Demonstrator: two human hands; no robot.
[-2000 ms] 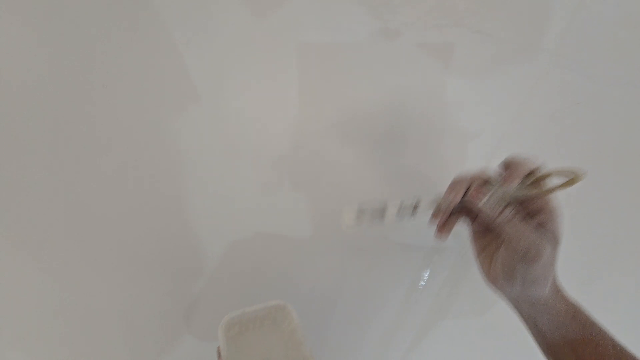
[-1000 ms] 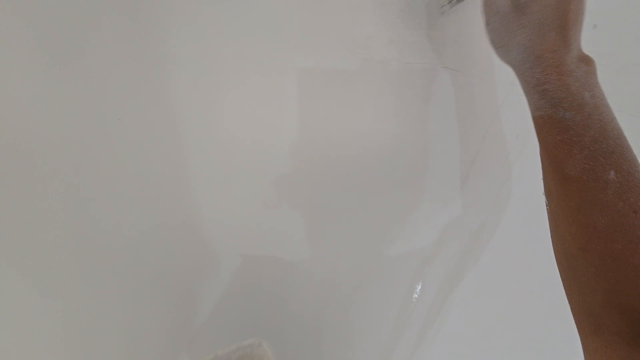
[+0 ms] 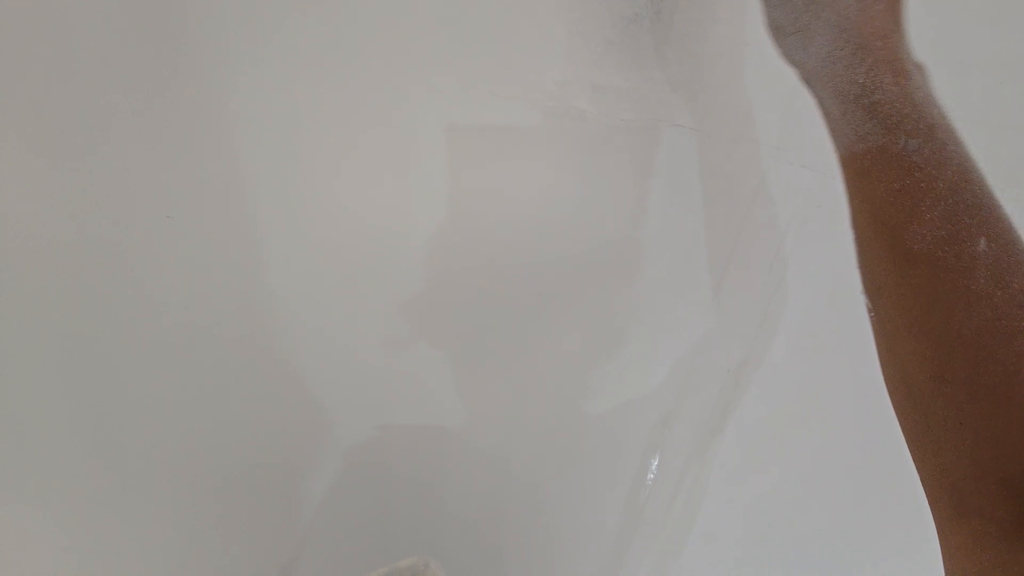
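Note:
A pale, smooth wall surface (image 3: 512, 264) fills the view, with a shadow on it. My right hand (image 3: 836, 28) is raised at the top right, in front of the wall. Only its lower part and the wrist show, dusted with white powder; its fingers and anything in them lie beyond the top edge. Just left of it, a blurred grey patch (image 3: 640, 28) darkens the wall. The rounded edge of an off-white object (image 3: 410, 567) peeks in at the bottom; what it is cannot be told. My left hand is out of the frame.
A thin crack (image 3: 616, 117) runs across the upper part of the wall. A small shiny spot (image 3: 653, 468) shows low on the wall, right of the middle, beside faint slanting streaks.
Two seconds ago my right hand held a brush-like tool with a looped end at mid-right; it has since risen to the top edge. The off-white object has sunk mostly below the view.

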